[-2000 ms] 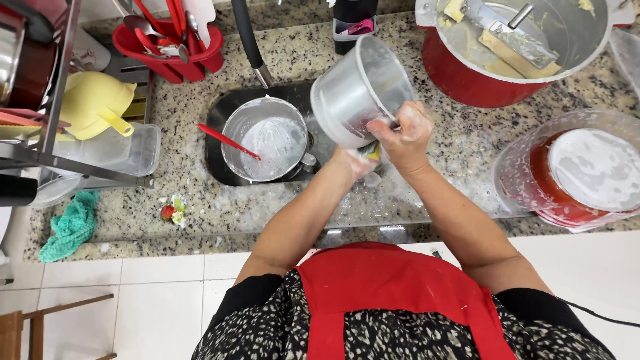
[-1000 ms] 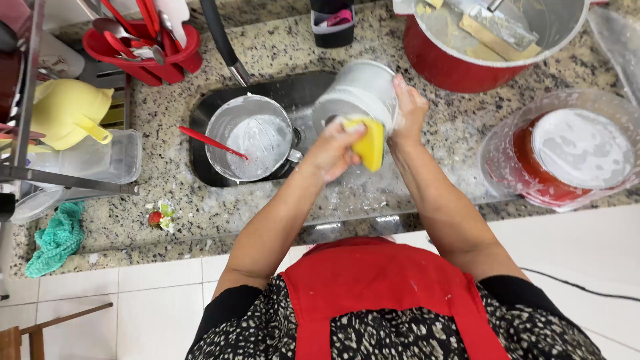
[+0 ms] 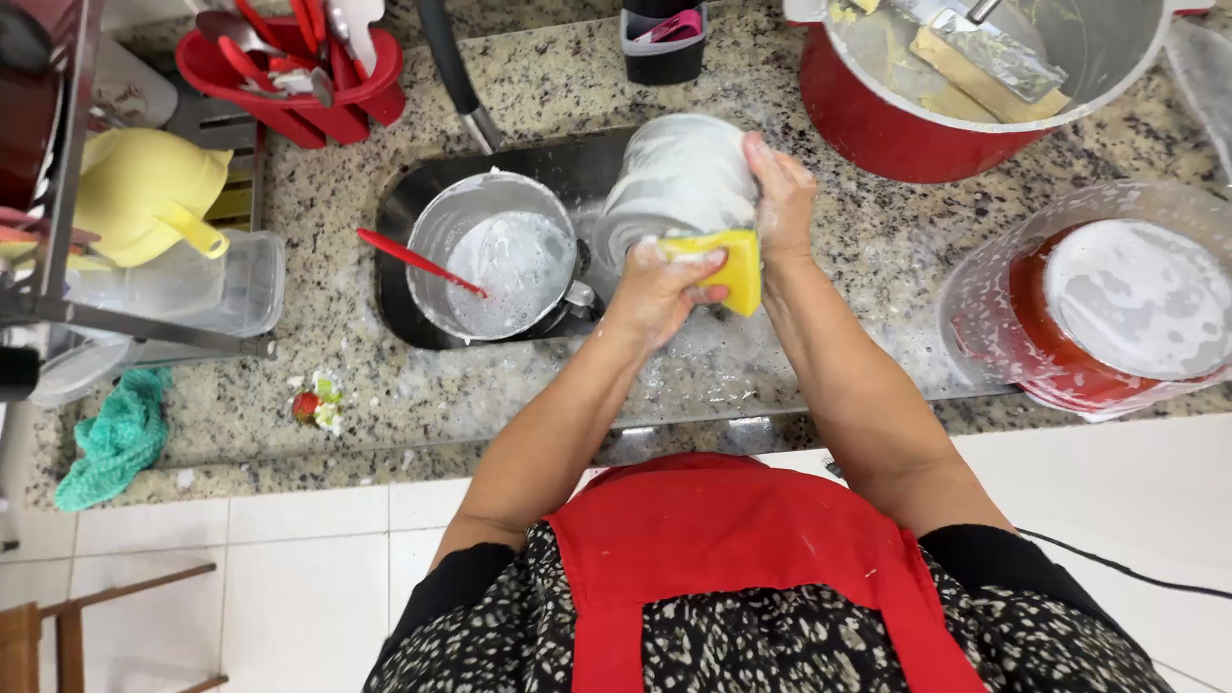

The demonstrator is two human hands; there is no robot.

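Observation:
Over the right part of the sink point(image 3: 399, 318), my right hand point(image 3: 784, 197) grips a soapy metal pot point(image 3: 679, 173), tilted on its side with its base turned partly toward me. My left hand point(image 3: 664, 284) holds a yellow sponge point(image 3: 736, 274) against the pot's lower side. Foam covers much of the pot's wall. In the left part of the sink stands another metal pot point(image 3: 428, 226) with suds inside and a red-handled utensil point(image 3: 414, 258) leaning over its rim. The black faucet point(image 3: 452, 72) reaches in from behind.
Right: a large red pot point(image 3: 895, 135) with scraps and a scraper inside, and a soapy clear container point(image 3: 972, 289). Left: a metal rack point(image 3: 63, 192), a yellow colander point(image 3: 144, 192), a red cutlery holder point(image 3: 375, 96), a teal cloth point(image 3: 120, 438) and a strawberry scrap point(image 3: 306, 405) near the counter's edge.
The pot in my right hand has been turned, and more foam covers its side. The sponge, mostly hidden under the pot two seconds ago, is now plainly visible in my left hand.

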